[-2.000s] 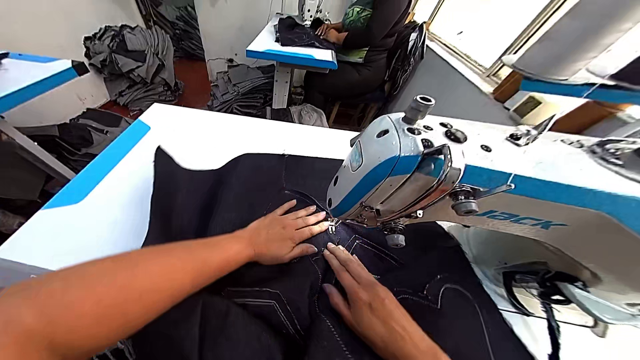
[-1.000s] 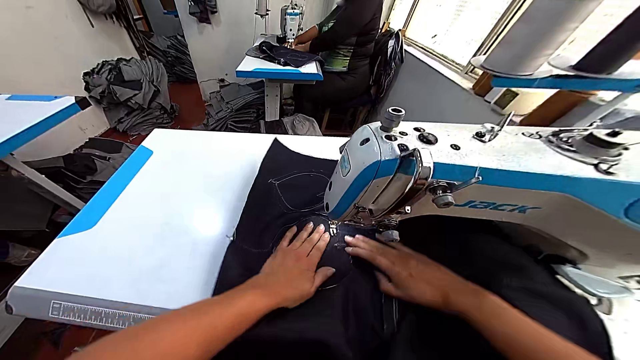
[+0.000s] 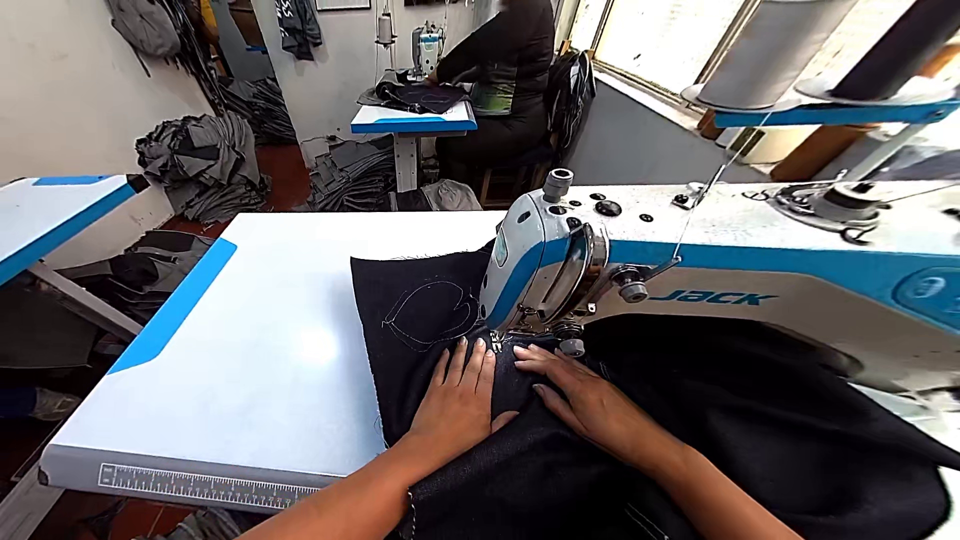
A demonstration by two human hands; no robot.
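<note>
Dark denim fabric (image 3: 420, 300) lies across the white sewing table (image 3: 262, 337) and under the arm of a white and blue Jack sewing machine (image 3: 712, 277). Pale stitching on it forms a curved, leaf-like outline left of the needle. My left hand (image 3: 461, 390) presses flat on the cloth, its fingertips just left of and below the presser foot (image 3: 496, 341). To the right of the foot, my right hand (image 3: 581, 394) rests on the same cloth with the fingers pointing toward the foot. Neither hand grips anything. The needle tip is too small to make out.
Thread cones (image 3: 776, 52) stand on a blue rack at upper right. A printed ruler (image 3: 210, 486) runs along the table's front edge. Piled grey garments (image 3: 199, 161) lie on the floor at left. Behind, a person (image 3: 499, 82) sits at another sewing machine (image 3: 427, 52). Another table (image 3: 60, 210) stands at far left.
The fabric has turned and shifted under the machine, baring more of the table at left. The stitched outline now shows beside the foot. Both hands remain on the cloth near the foot.
</note>
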